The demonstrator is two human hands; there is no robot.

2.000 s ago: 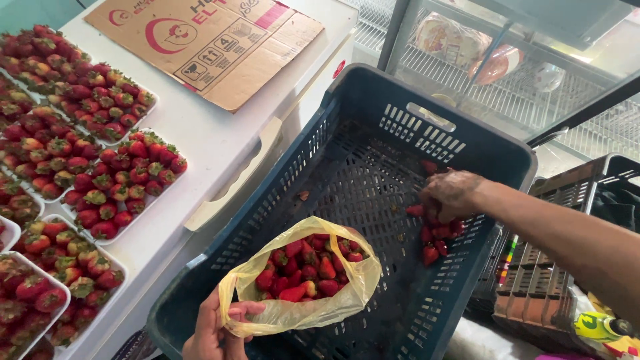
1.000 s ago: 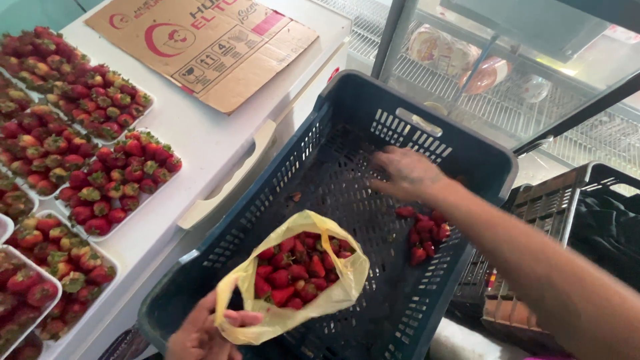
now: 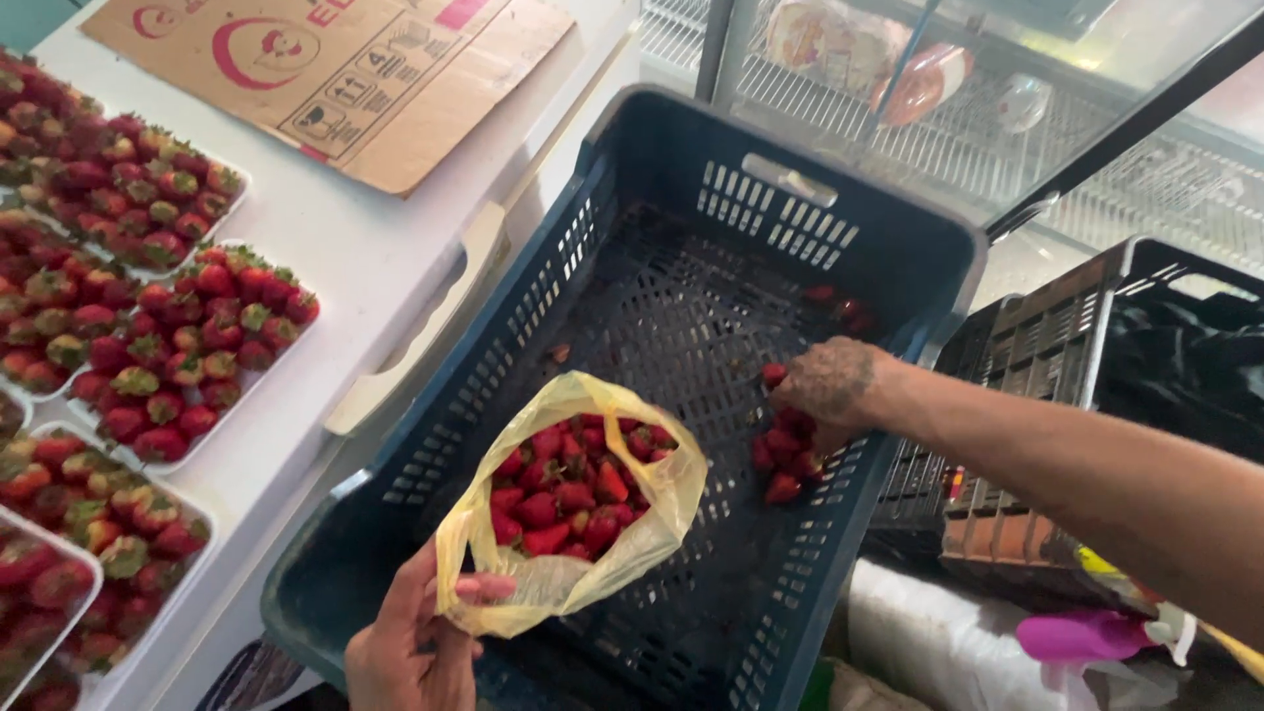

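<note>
My left hand [image 3: 420, 627] grips the rim of a yellow plastic bag [image 3: 632, 583], its mouth spread wide. Red strawberries [image 3: 568, 489] without leaves fill the bag, which rests in a dark blue plastic crate [image 3: 681, 267]. Against the crate's right side, my right hand [image 3: 825, 380] reaches down onto a small pile of loose strawberries [image 3: 785, 449]; its fingertips are partly hidden, so its hold cannot be told. A few more strawberries [image 3: 839, 306] lie farther back in the crate.
White trays of leafy strawberries [image 3: 202, 351] and a flat cardboard piece [image 3: 346, 79] lie on a white surface at left. A glass-fronted refrigerator [image 3: 849, 109] stands behind the crate. At right are another crate [image 3: 1047, 316] and a purple bottle [image 3: 1081, 635].
My right hand moved from the loose pile toward the crate's far middle, then back right to the pile. My left hand has kept hold of the bag.
</note>
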